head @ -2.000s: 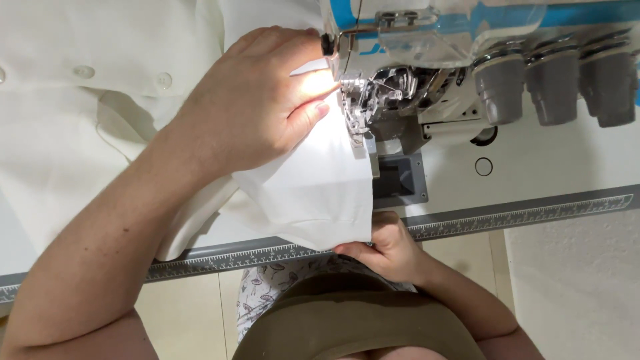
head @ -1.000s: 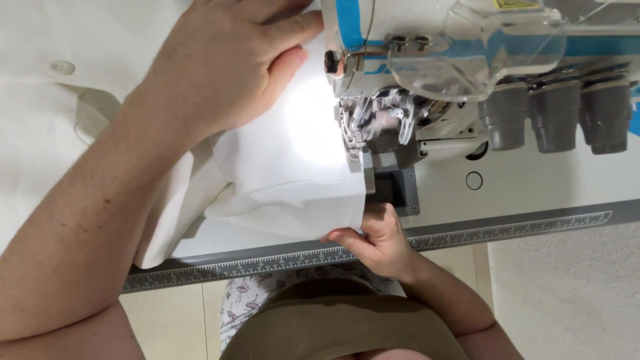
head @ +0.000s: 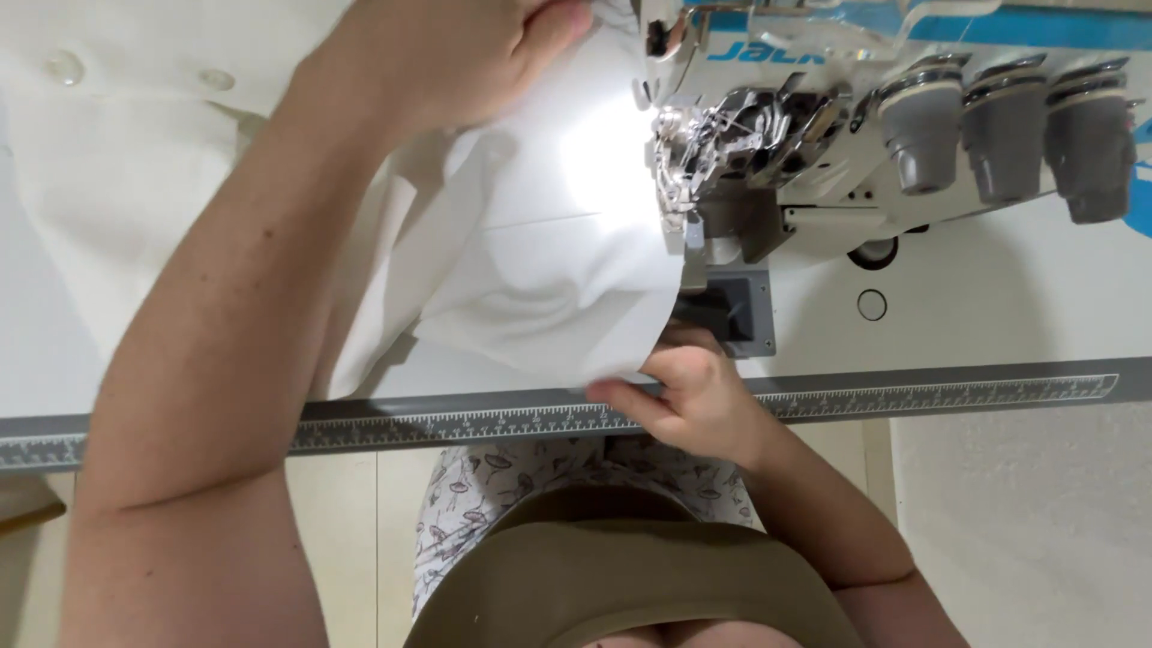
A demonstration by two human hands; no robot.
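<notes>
White fabric (head: 558, 270) lies on the machine table, its right edge running along the presser foot (head: 672, 202) of a Jack overlock sewing machine (head: 756, 117). The machine's lamp lights the cloth brightly beside the foot. My left hand (head: 468, 63) rests on the cloth at the top, left of the machine head; its fingertips are partly cut off by the frame. Near the table's front edge, my right hand (head: 688, 391) pinches the cloth's lower right corner between thumb and fingers.
More white cloth with buttons (head: 216, 79) spreads over the left of the table. A ruler strip (head: 522, 421) runs along the front edge. Grey thread-tension knobs (head: 922, 135) project at the upper right. A dark recessed plate (head: 733, 315) lies just beyond my right hand.
Over the two seconds, my left hand has moved up, away from the table's front edge, and more lit cloth shows below it. My right hand stays at the fabric's lower corner.
</notes>
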